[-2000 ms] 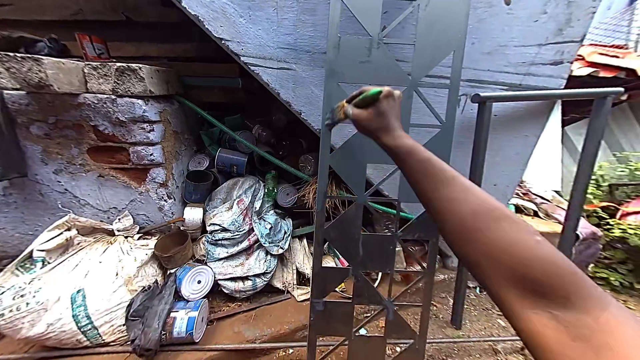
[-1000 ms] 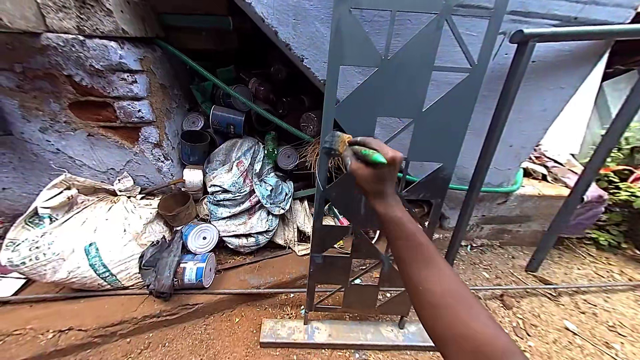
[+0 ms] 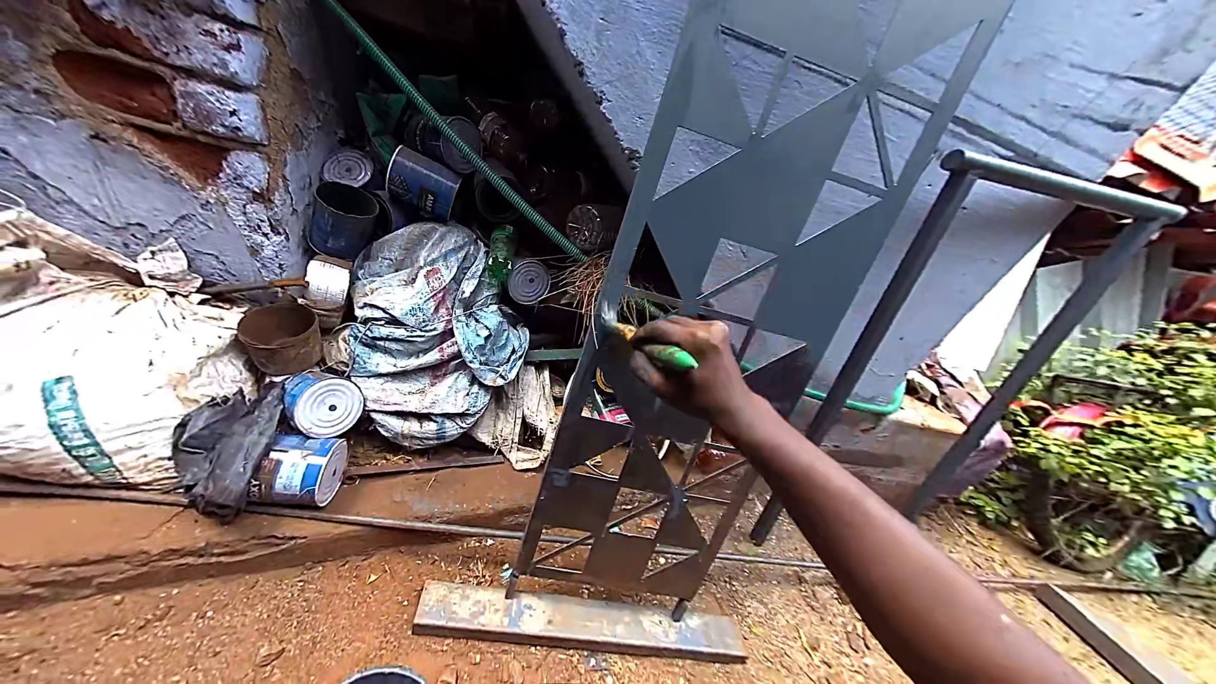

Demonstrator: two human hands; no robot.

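Observation:
My right hand is closed around a paintbrush with a green handle. The brush's bristles meet the left edge bar of an upright metal panel with triangular cut-outs. Grey paint covers the panel's upper part, while its lower part looks darker and brownish. The panel's short feet rest on a flat, paint-stained board on the ground. At the bottom edge of the view, the rim of a dark round container shows. My left hand is out of view.
A grey pipe frame stands right of the panel, near green plants. To the left lie paint cans, a stuffed white sack and a crumpled plastic bag. A green hose slants behind the panel. A thin rod crosses the ground.
My right hand with the brush has moved down along the panel's left edge bar. The view has tilted downward, bringing the board and the dark container's rim into sight.

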